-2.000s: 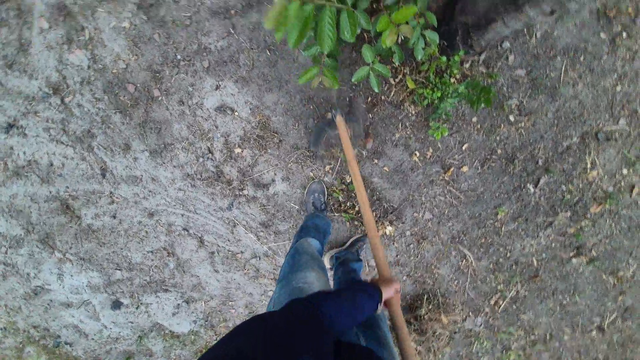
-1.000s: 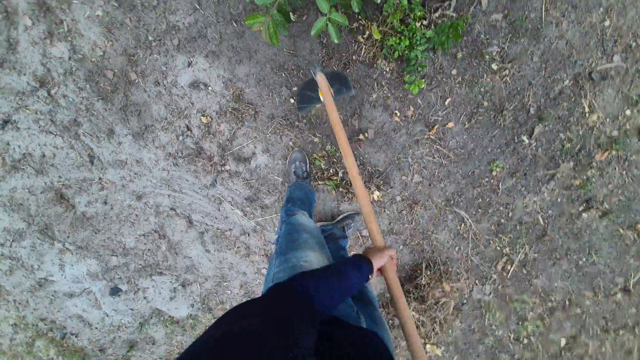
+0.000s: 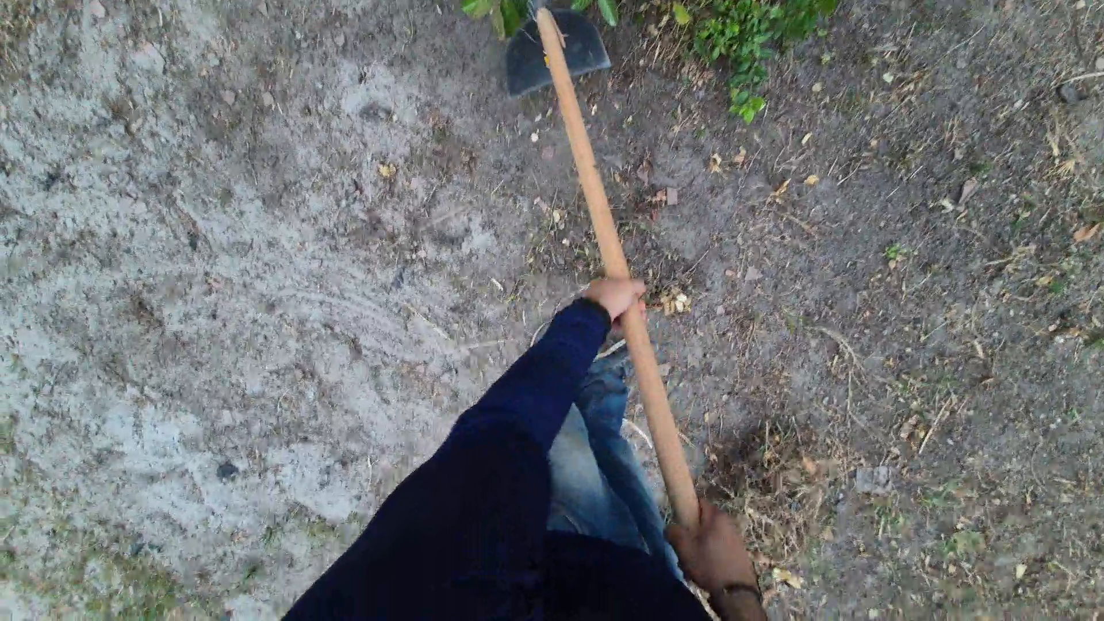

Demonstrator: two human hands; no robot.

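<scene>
A garden hoe's long wooden handle [image 3: 589,168] runs from the top centre down to the lower right. Its dark half-moon metal blade [image 3: 582,50] lies at the top, by green leaves, partly behind the handle. My left hand [image 3: 616,297], in a dark blue sleeve, is closed around the middle of the handle. At the handle's lower end my right hand [image 3: 711,545] grips it, with a dark band on the wrist. Below the left hand, my jeans [image 3: 611,448] show beside the handle; my shoes are mostly hidden.
A low leafy green plant [image 3: 742,47] grows at the top, right of the blade. Dry grass and roots [image 3: 780,483] lie in a clump right of the handle. Around them is bare grey soil [image 3: 285,224] with scattered leaves and twigs.
The hoe has moved forward, its blade now up beside the leaves. My left hand has gone forward too, and my right hand has come into view at the handle's end.
</scene>
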